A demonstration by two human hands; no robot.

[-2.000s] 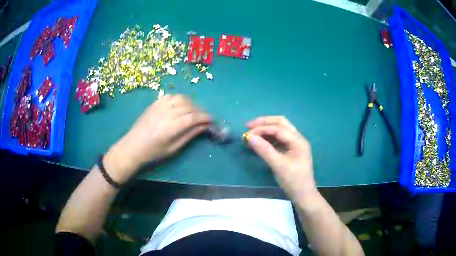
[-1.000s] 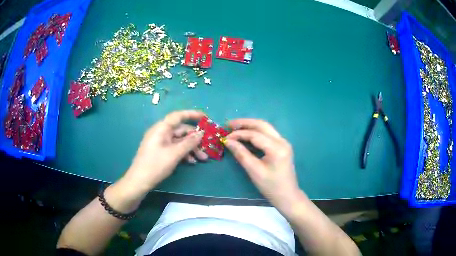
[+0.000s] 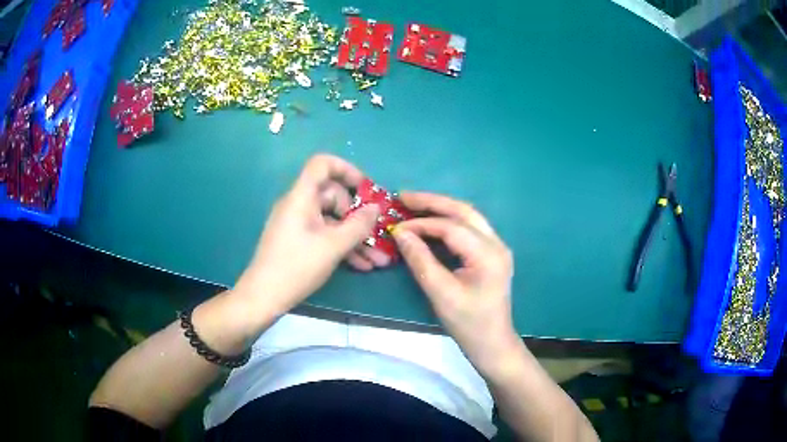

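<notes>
My left hand (image 3: 315, 229) holds a red circuit board (image 3: 380, 221) between thumb and fingers, above the green mat near its front edge. The board is tilted and partly covered by my fingers. My right hand (image 3: 453, 255) pinches a small gold metal connector (image 3: 393, 230) against the board's right side. Whether the connector is seated cannot be told. A pile of gold and silver connectors (image 3: 237, 60) lies at the upper left of the mat.
Red boards lie right of the pile (image 3: 366, 45), farther right (image 3: 433, 48) and left of it (image 3: 133, 112). A left blue tray (image 3: 86, 112) holds red boards. Open black-handled cutters (image 3: 663, 224) lie beside a right blue tray (image 3: 709, 250) of small metal parts.
From a blurred start, my left hand brought the board up in front of me. My right hand moved left with the connector to the board. The view shifted, so the pile sits higher.
</notes>
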